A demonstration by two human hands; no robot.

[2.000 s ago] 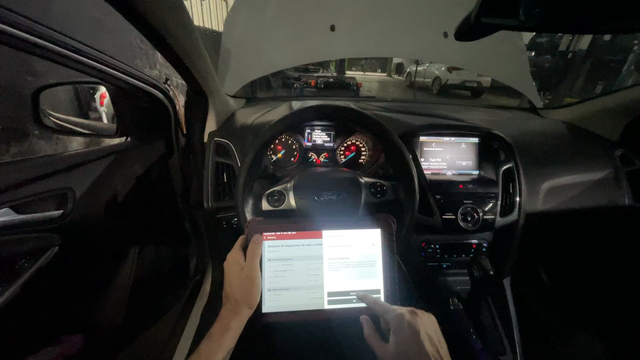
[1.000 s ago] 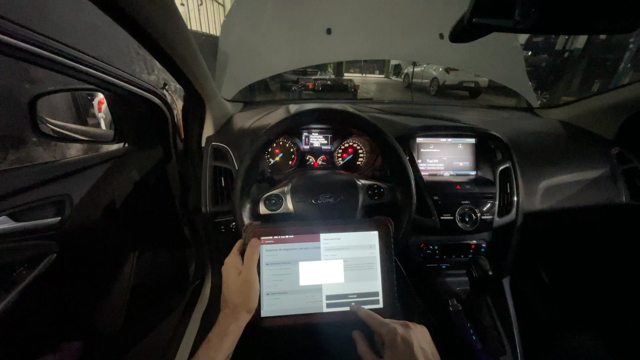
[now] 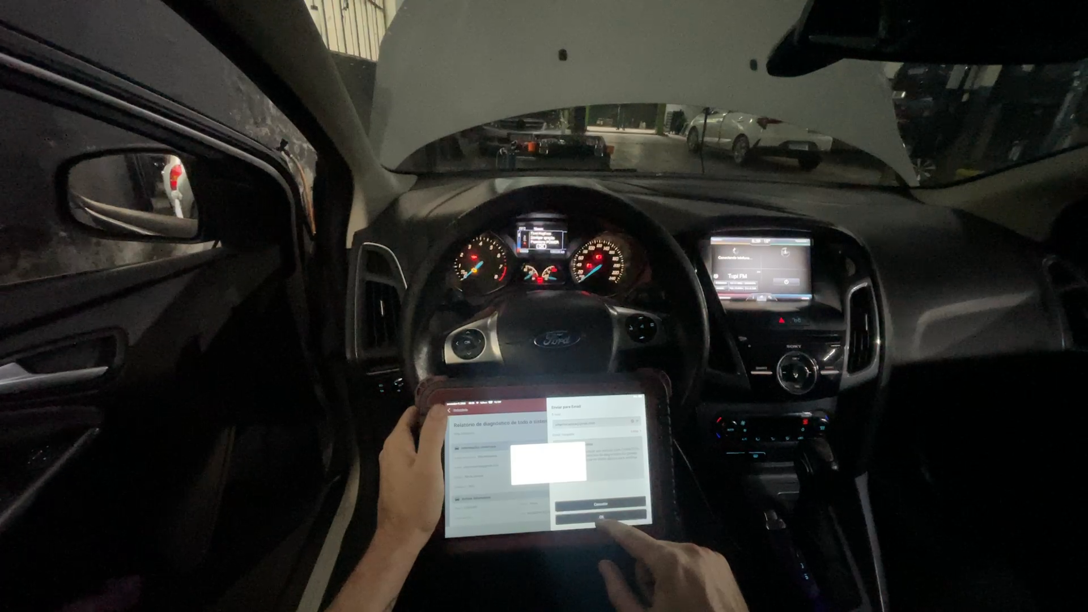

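A tablet in a dark reddish case leans in front of the Ford steering wheel, its screen lit, with a side panel at the right and a blank white box in the middle. My left hand grips the tablet's left edge, thumb on the front and the other fingers partly hidden behind it. At the lower right, my right hand points with its index finger, whose tip is at the bottom button of the side panel; it holds nothing, and its other fingers are curled.
Past the wheel are a lit instrument cluster and a lit dashboard display. A gear lever stands at the lower right. The driver's door appears open at the left. Beyond the windscreen, the raised bonnet and a parked white car show.
A blank white box, absent two seconds ago, now covers the middle of the tablet's screen. My right index finger has moved slightly down and left. My left hand keeps its hold.
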